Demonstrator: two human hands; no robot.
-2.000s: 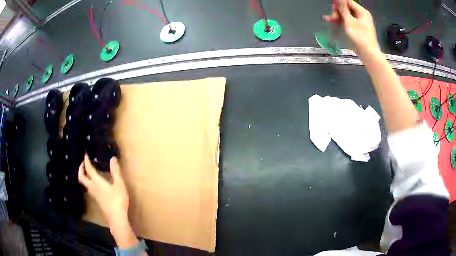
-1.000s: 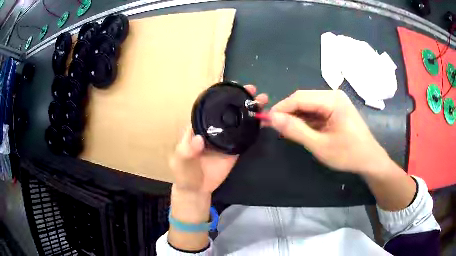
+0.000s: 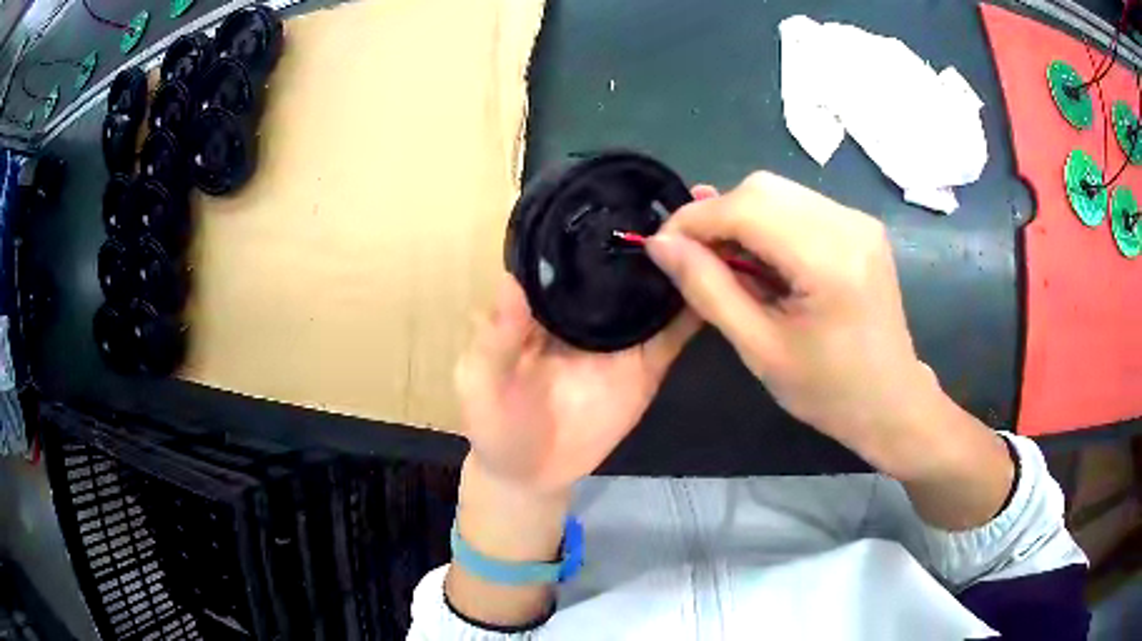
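Note:
My left hand (image 3: pixel 564 394), with a light blue wrist strap (image 3: pixel 507 564), holds a round black plastic housing (image 3: pixel 589 294) from below, its open face towards me. My right hand (image 3: pixel 814 301) pinches a red lead wire (image 3: pixel 636 239) between thumb and fingertips. The wire's bare tip is over the middle of the housing's face; whether it touches is unclear. Part of the red wire also shows below the right fingers. No circuit board is visible at this hand.
Stacked black housings (image 3: pixel 226 150) stand at the left, on and beside a cardboard sheet (image 3: pixel 338 213). A crumpled white cloth (image 3: pixel 895 113) lies right of centre. Wired green boards (image 3: pixel 1086 188) lie on a red sheet (image 3: pixel 1052 301). A black crate (image 3: pixel 113 538) is at lower left.
My left hand came from the stacked housings to the middle and took one. My right hand came down from the conveyor. Since one second ago, the housing has turned and the wire tip moved towards its centre.

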